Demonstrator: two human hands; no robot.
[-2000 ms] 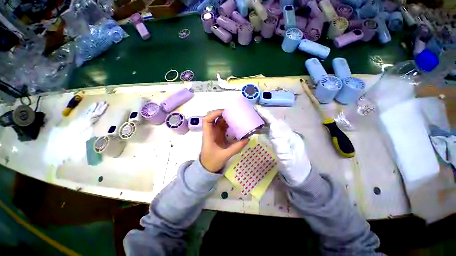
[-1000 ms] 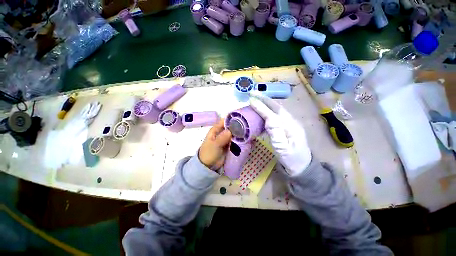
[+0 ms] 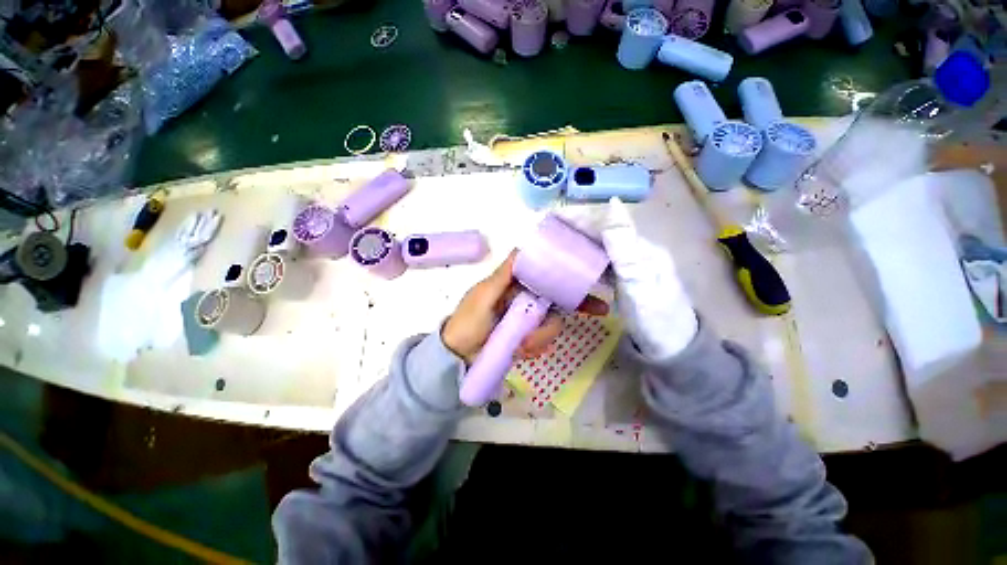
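A lilac handheld fan [image 3: 561, 263] is held above the bench, its barrel side facing up and its handle slanting down to the left. My left hand [image 3: 483, 313], bare, holds it from the left, with fingers behind the handle and under the barrel. My right hand [image 3: 649, 289], in a white glove, is at the right side of the barrel; its fingertips are partly hidden, so I cannot tell whether it grips. A yellowish sticker sheet [image 3: 574, 364] with rows of small red marks lies below the fan, partly covered by it.
Lilac fans [image 3: 444, 247] and cream fans [image 3: 268, 273] lie left. A light blue fan [image 3: 610, 182] lies ahead, two more [image 3: 729, 155] stand farther right. A yellow-black handled tool [image 3: 755, 270], white sheets [image 3: 917, 281] and a blue-capped bottle [image 3: 961, 80] are right. More fans sit beyond on green.
The held fan has turned from its grille end showing to its plain barrel side, handle now slanting lower left. Two seconds ago the barrel hid the handle. My left fingers have moved behind the fan.
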